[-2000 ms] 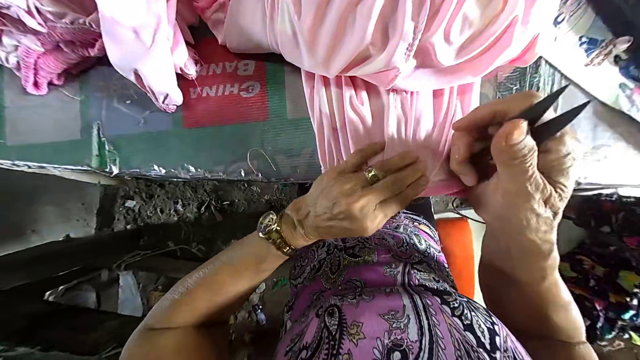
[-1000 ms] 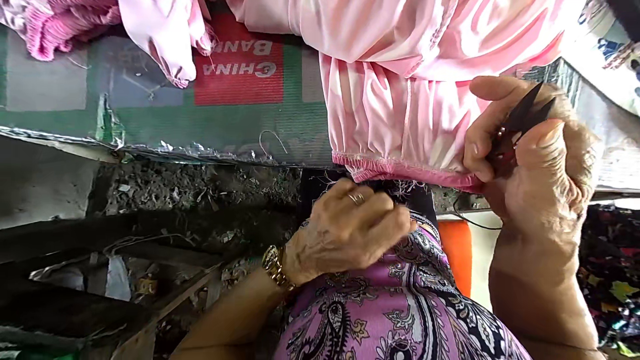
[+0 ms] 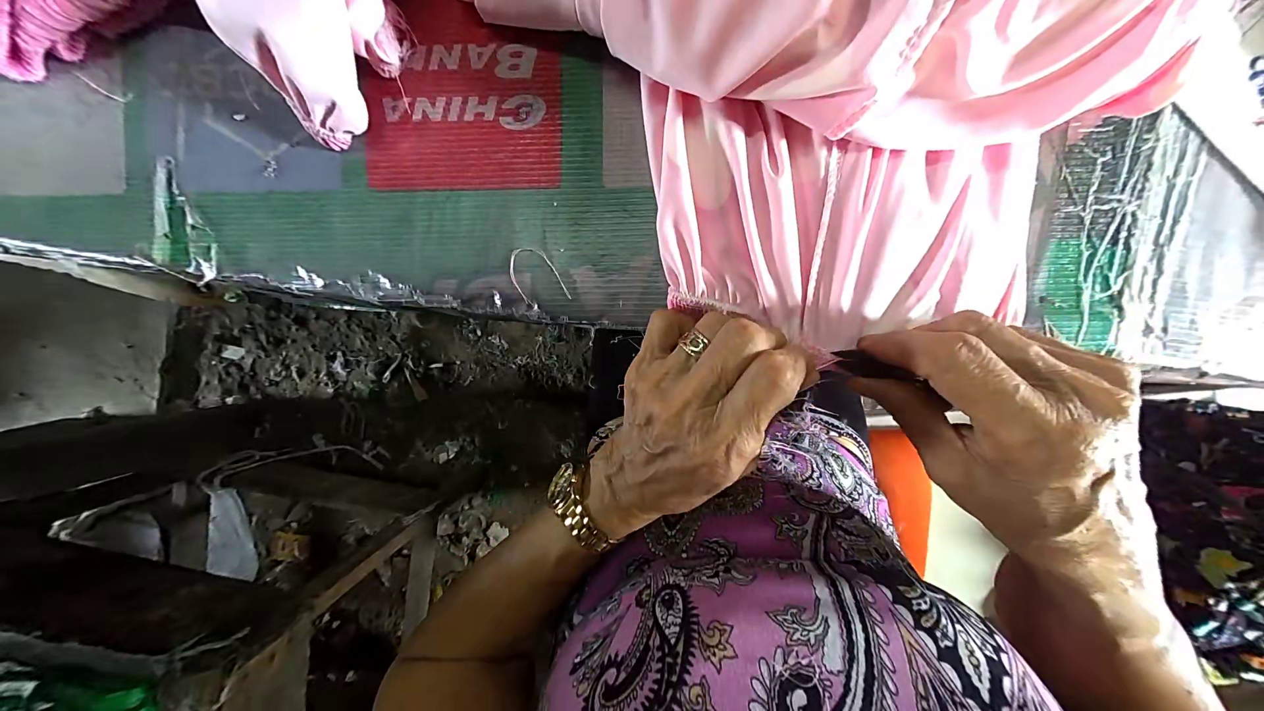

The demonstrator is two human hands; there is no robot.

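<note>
Pink satiny fabric with a gathered edge hangs over the front of the table toward my lap. My left hand, with a ring and a gold-coloured watch, grips its bottom edge, fingers curled. Close on the right, my right hand pinches small black thread snips between thumb and fingers. Their tips point left and meet pink threads beside my left fingertips. Whether the blades are closed on a thread cannot be told. My left fingers hide part of the fabric's edge.
The table's green plastic covering has a ragged front edge and a loose thread on it. More pink fabric lies at upper left. A wooden frame stands low at left. Dark patterned cloth is at lower right.
My left hand has moved up onto the fabric's edge and taken hold of it. The snips pointed up and away in my right hand; now they point left at the edge.
</note>
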